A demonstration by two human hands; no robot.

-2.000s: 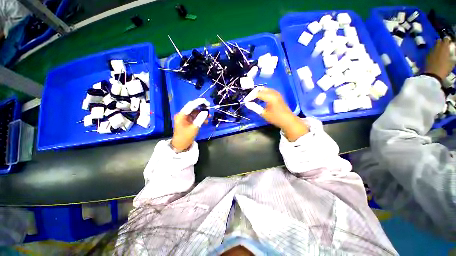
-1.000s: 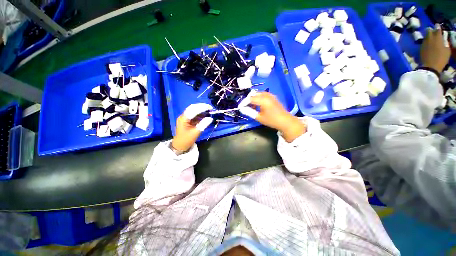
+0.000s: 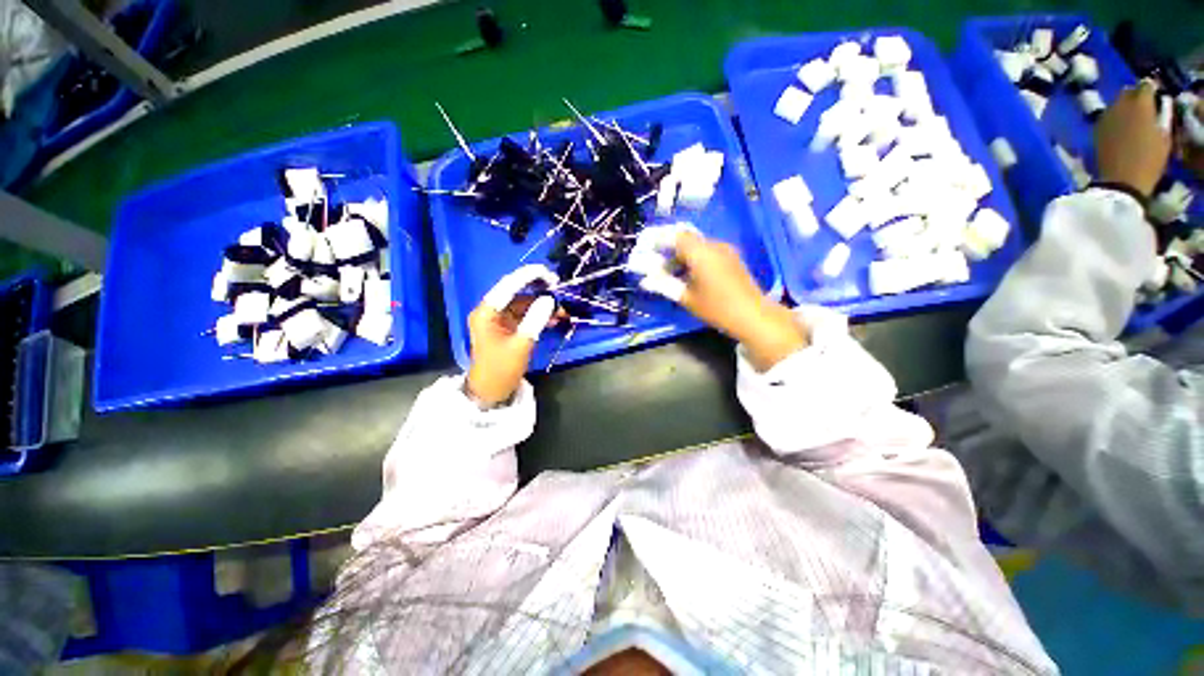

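My left hand (image 3: 506, 336), with white finger coverings, is closed on a black stemmed insert (image 3: 544, 289) above the front of the centre tray (image 3: 462, 283). Its thin pale stem points right, towards my right hand (image 3: 696, 277). The fingertips of my right hand, also in white coverings, are pinched near the stem's end. Whether they hold the stem or a white cover cannot be told. A tangled heap of black inserts (image 3: 581, 185) lies behind my hands, with a few white covers (image 3: 692, 176) at the tray's right end.
The left tray (image 3: 159, 324) holds a heap of fitted pieces (image 3: 314, 271). The right tray (image 3: 792, 271) holds white covers (image 3: 878, 159). A green conveyor belt (image 3: 330, 86) runs behind. A neighbour's arm (image 3: 1076, 330) works at far right. A dark rounded bench edge (image 3: 264, 462) runs in front.
Small black parts on the belt have moved right. My right hand has shifted slightly; my left hand stays nearly in place with the insert. The neighbour's hand has moved slightly left.
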